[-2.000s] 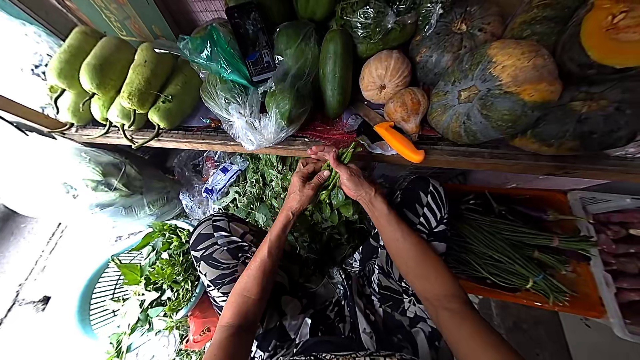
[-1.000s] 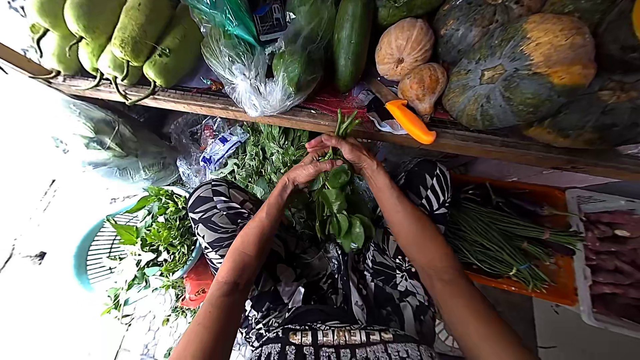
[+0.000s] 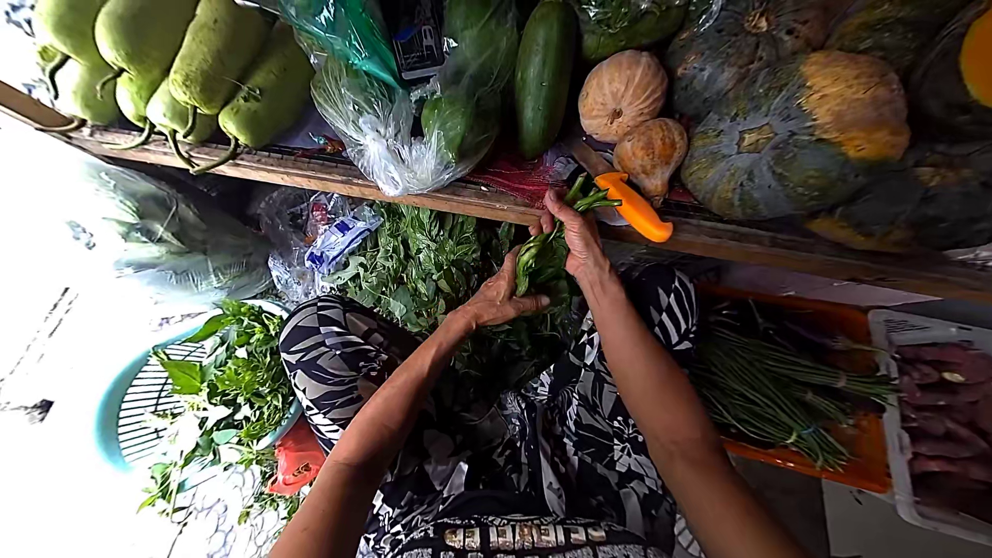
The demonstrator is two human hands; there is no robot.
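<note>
A bunch of leafy greens [image 3: 535,260] is between my hands, just in front of the shelf edge, its cut stems pointing up and to the right. My right hand [image 3: 572,236] grips the bunch near the stems. Fingers spread, my left hand [image 3: 504,298] rests against the lower left side of the bunch; whether it bears any weight cannot be told. Below and behind lies a pile of loose leafy greens [image 3: 426,263]. On the shelf, close to the stem ends, lies a knife with an orange handle [image 3: 635,209].
The wooden shelf [image 3: 325,182] holds light green gourds [image 3: 225,54], a bagged green vegetable [image 3: 465,116], small squashes [image 3: 622,93] and large pumpkins [image 3: 763,139]. At left stands a teal basket [image 3: 116,411] with greens; at right, an orange tray [image 3: 868,465] of long beans and a white crate [image 3: 899,434].
The bunch hung leaves-down between both hands a second ago; now its stems tilt to the upper right. My left hand has moved down and its fingers have spread.
</note>
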